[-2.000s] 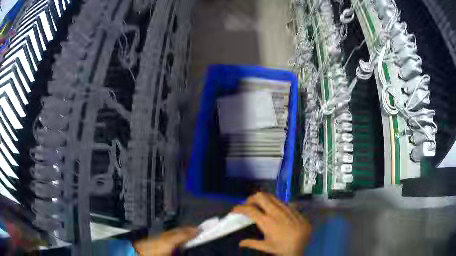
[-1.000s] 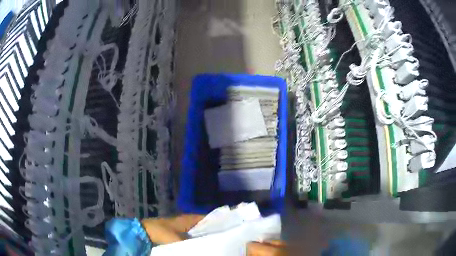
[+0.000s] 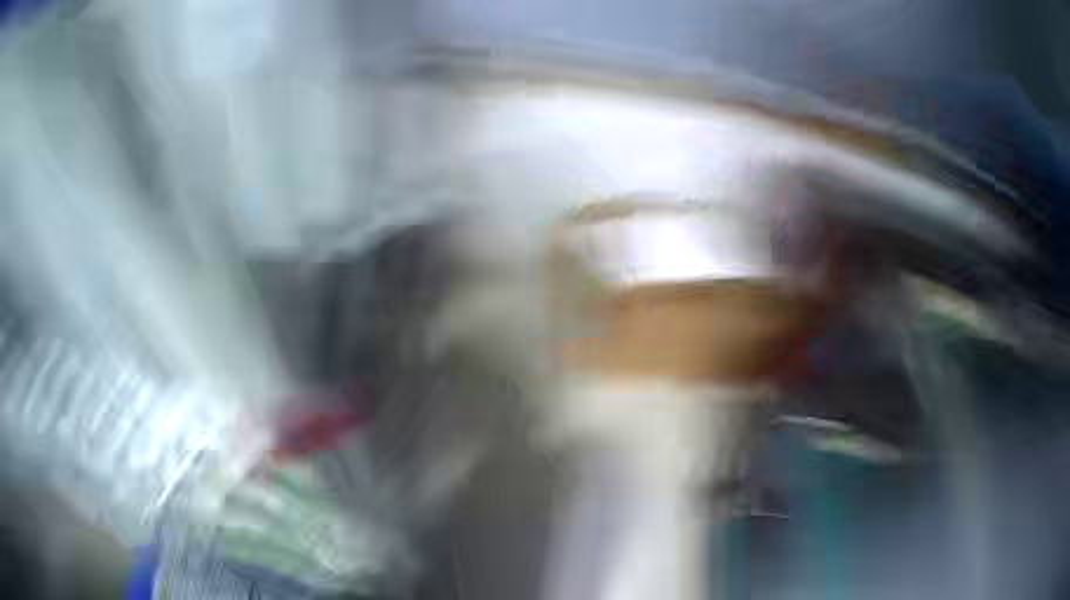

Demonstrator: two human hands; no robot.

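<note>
The head view is heavily blurred. A brown box-like shape (image 3: 692,334), perhaps a cardboard box, shows near the middle, with bright white (image 3: 686,246) at its top. My left hand and my right hand are not seen. No tablet can be made out.
Blurred whitish, ribbed shapes, perhaps a rack side (image 3: 106,399), run down the left. A red patch (image 3: 317,428) lies at the lower left. A small blue strip (image 3: 143,572) is at the bottom left edge. A pale band (image 3: 628,504), perhaps floor, runs to the bottom.
The view has swung sharply away from the blue crate and the aisle. Both hands and the white sheets they held have left the picture.
</note>
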